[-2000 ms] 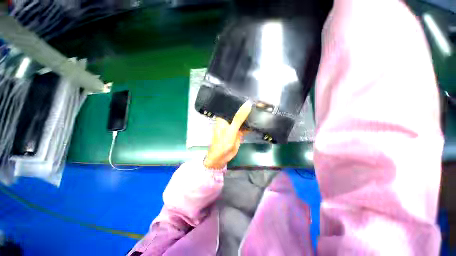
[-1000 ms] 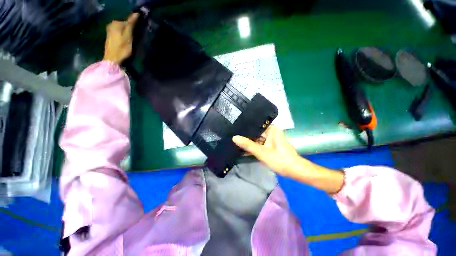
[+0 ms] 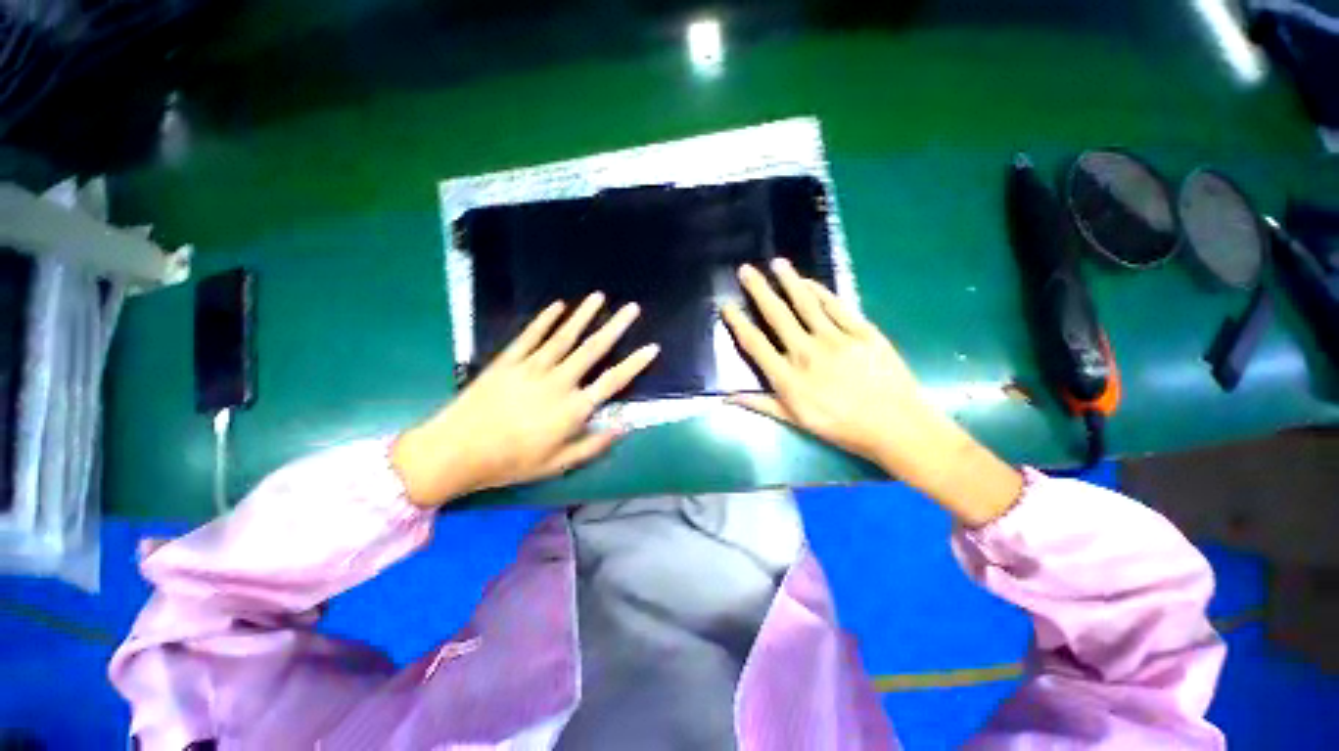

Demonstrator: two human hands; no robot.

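Note:
A thin glossy black panel (image 3: 632,264) lies flat on a white bubble bag (image 3: 632,165) on the green bench mat. The bag's edges show past the panel at the back and both sides. My left hand (image 3: 521,404) rests palm down with fingers spread on the panel's front left part. My right hand (image 3: 830,360) rests palm down with fingers spread on its front right part. Both hands are bare and grip nothing. They cover parts of the panel's front edge.
A phone (image 3: 225,339) with a white cable lies at left, beside sleeved panels (image 3: 66,396). At right lie a black corded tool (image 3: 1054,286) with an orange band, two mesh discs (image 3: 1122,207) and a small black piece (image 3: 1241,341). The bench's front edge runs near my wrists.
The panel was held tilted at the upper left with its black end strip apart; now it lies flat on the bag. My hands have let go of its ends and lie spread on it.

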